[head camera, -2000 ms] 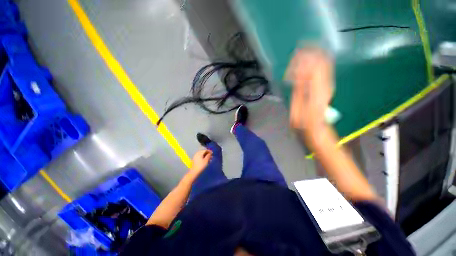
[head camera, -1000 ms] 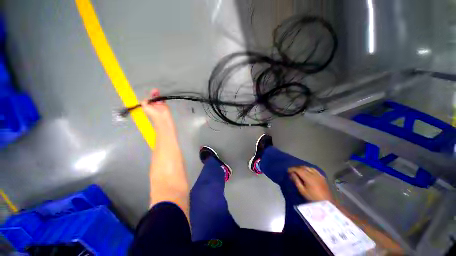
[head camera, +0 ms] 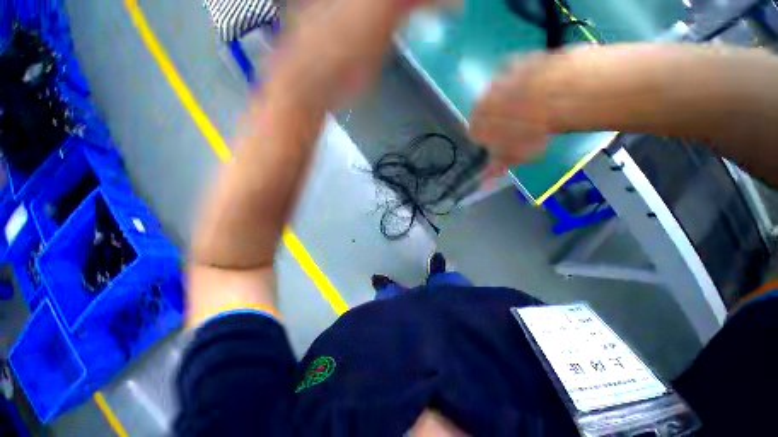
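Thin black cables (head camera: 414, 183) lie in loose, tangled loops on the grey floor beside the bench, in front of my shoes. More black cable (head camera: 550, 21) shows at the top edge, over the green bench top (head camera: 559, 158). My left hand (head camera: 362, 30) is raised at the top, strongly blurred and partly cut off by the edge. My right hand (head camera: 516, 111) is blurred over the bench's near edge. Whether either hand holds anything cannot be told.
Blue crates (head camera: 141, 247) with black contents stand on the left, beyond a yellow floor line (head camera: 307, 269). A stool with a striped-looking seat (head camera: 243, 17) is at the top left. White bench legs (head camera: 670, 239) stand at the right. A badge (head camera: 589, 354) hangs on my chest.
My left hand has left the cable end at floor level and moved up to the bench side. My right hand has risen from my thigh. The view has swung back to the bench.
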